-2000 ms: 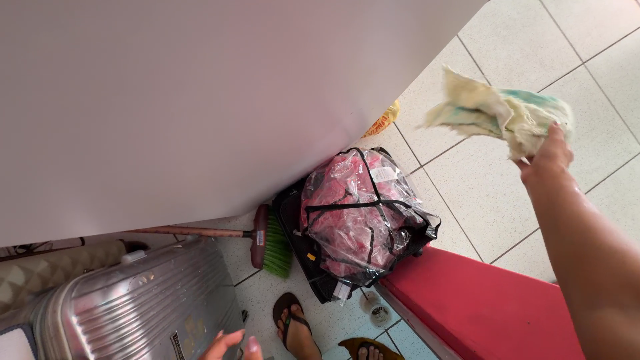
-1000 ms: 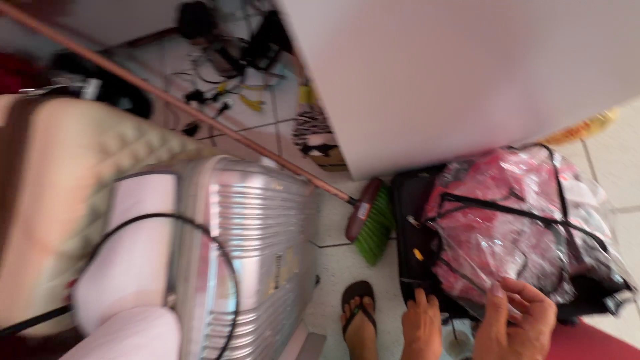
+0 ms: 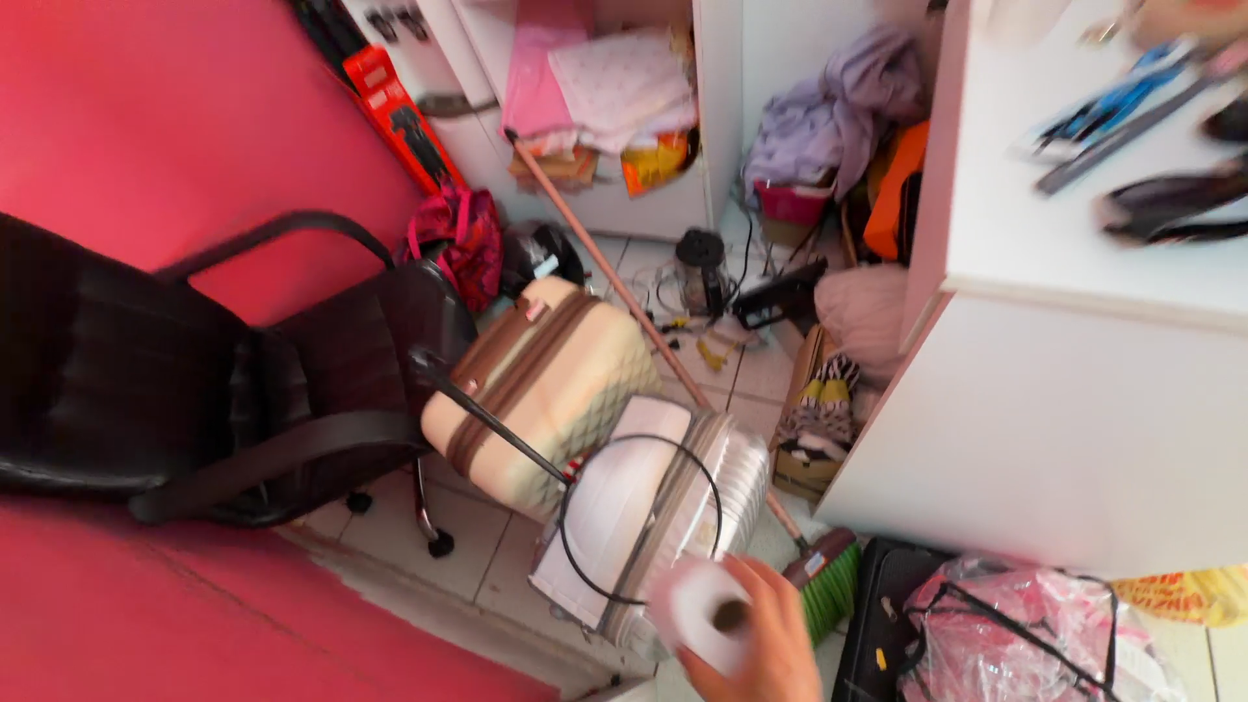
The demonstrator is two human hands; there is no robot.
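My right hand [image 3: 770,634] grips a white paper roll [image 3: 704,616] with a brown core, at the bottom centre. The roll is blurred. It is over the near end of a silvery ribbed suitcase [image 3: 746,478], on which a black hoop with a long handle [image 3: 720,507] lies. Against that suitcase stands a cream quilted case [image 3: 556,380] with brown trim. To the right of the hand is a broom head with green bristles [image 3: 829,604]. My left hand is out of view.
A black office chair [image 3: 292,370] stands left. A broom's long handle [image 3: 604,263] leans on a white shelf unit [image 3: 721,117]. A blender [image 3: 702,268] and cables lie on the tiles. Right are a white counter [image 3: 1033,409] and a plastic-wrapped pink bundle [image 3: 1014,624].
Two seconds ago my right hand held a pale cloth; one second ago both hands were at the pink bundle. Now my right hand holds a white roll. The view has swung left.
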